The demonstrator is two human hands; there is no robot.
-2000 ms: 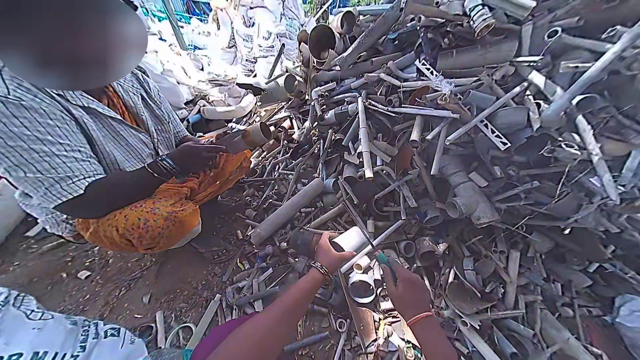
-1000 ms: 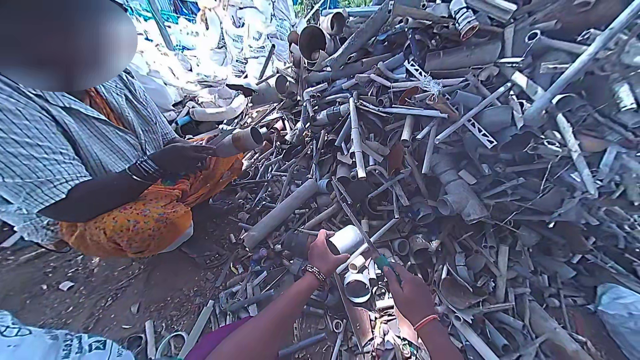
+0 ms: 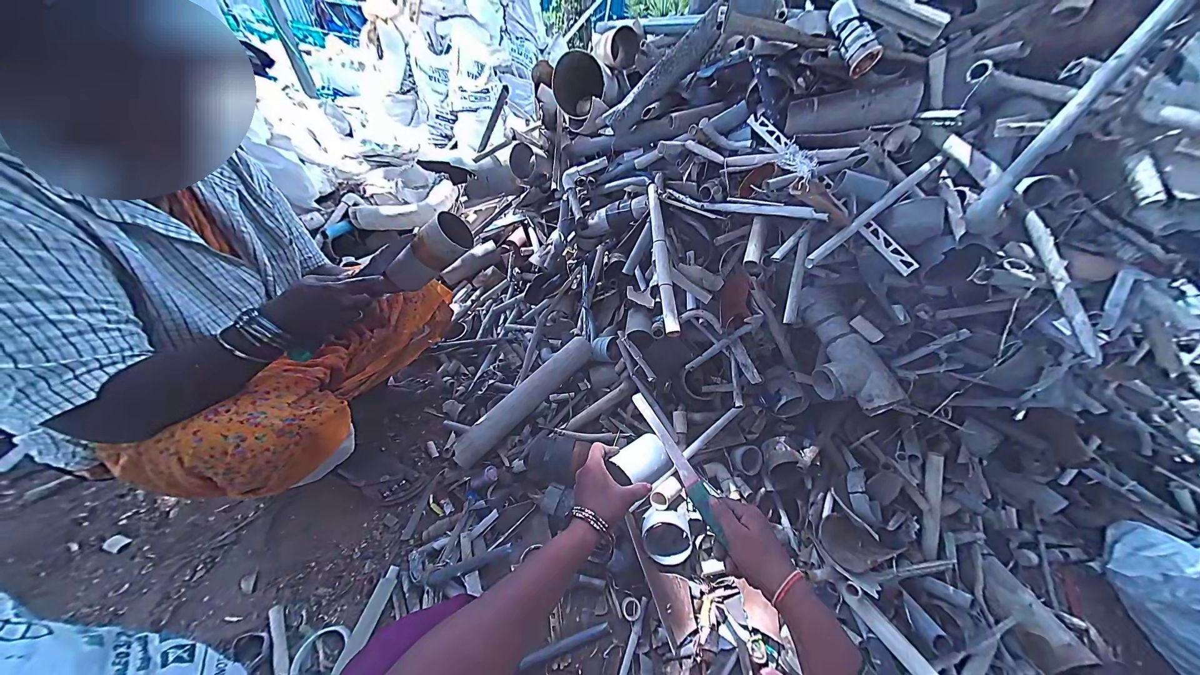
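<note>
Low in the middle of the head view, my left hand (image 3: 605,487) grips a short white plastic pipe fitting (image 3: 641,459), with a dark section at its left end. My right hand (image 3: 745,539) is closed around the green handle of a long-bladed tool (image 3: 673,445), perhaps a knife or saw. Its blade slants up to the left, close by the fitting's right end; whether they touch I cannot tell. Below the fitting, between my hands, lies a white pipe ring (image 3: 667,534). A long grey pipe (image 3: 523,401) lies on the pile to the upper left of my left hand.
A large heap of scrap plastic pipes (image 3: 853,366) spreads ahead and to the right. On the left a person (image 3: 234,309) sits holding a grey and brown pipe piece (image 3: 429,251). White sacks (image 3: 441,66) stand behind; another sack (image 3: 103,647) lies at the lower left, and a pale bag (image 3: 1158,581) at the right.
The blade in my right hand has shifted slightly against the white fitting. My left hand keeps its hold on the fitting. The other person's pipe piece is tilted up more than two seconds ago.
</note>
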